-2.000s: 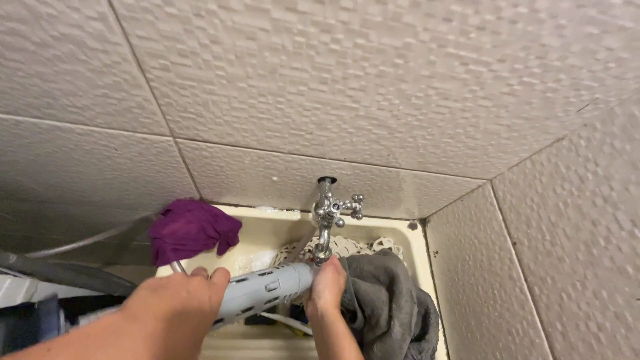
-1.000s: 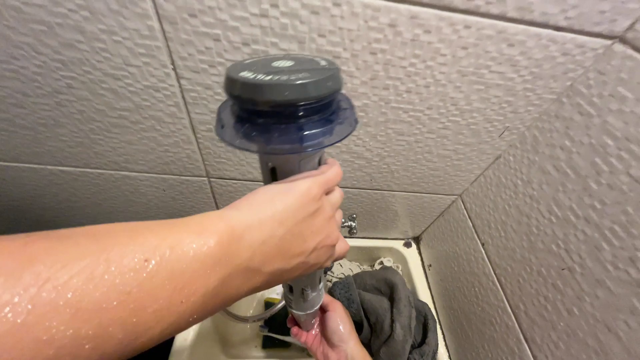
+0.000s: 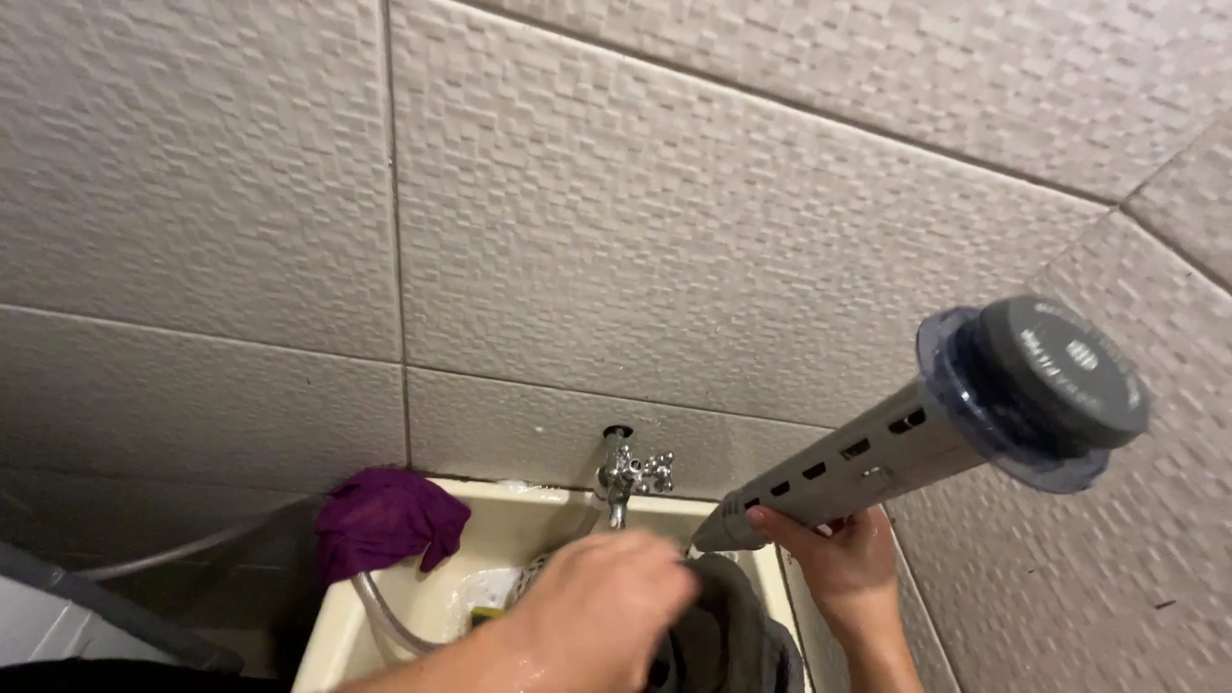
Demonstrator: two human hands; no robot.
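A grey slotted plastic tube [image 3: 837,467] with a dark round cap [image 3: 1064,371] and a translucent blue collar leans up to the right; my right hand [image 3: 847,568] grips it near its lower end. The tapered lower end points toward the sink. My left hand [image 3: 616,597] is off the tube, blurred, in front of the sink just below the chrome tap [image 3: 630,472]; its fingers look curled, and whether anything is in them cannot be seen. Dark grey wet cloth [image 3: 736,626] lies in the sink beside and partly behind my left hand.
The cream sink [image 3: 491,496] stands against a textured tile wall [image 3: 616,241], with another wall close on the right. A purple cloth [image 3: 385,520] hangs over the sink's left corner. A clear hose [image 3: 385,611] runs into the basin, near a partly hidden yellow-edged sponge [image 3: 486,614].
My left hand has let go of the tube and dropped lower. My right hand now holds the tube alone, to the right of the tap, with its capped end tilted right; one second ago it stood upright.
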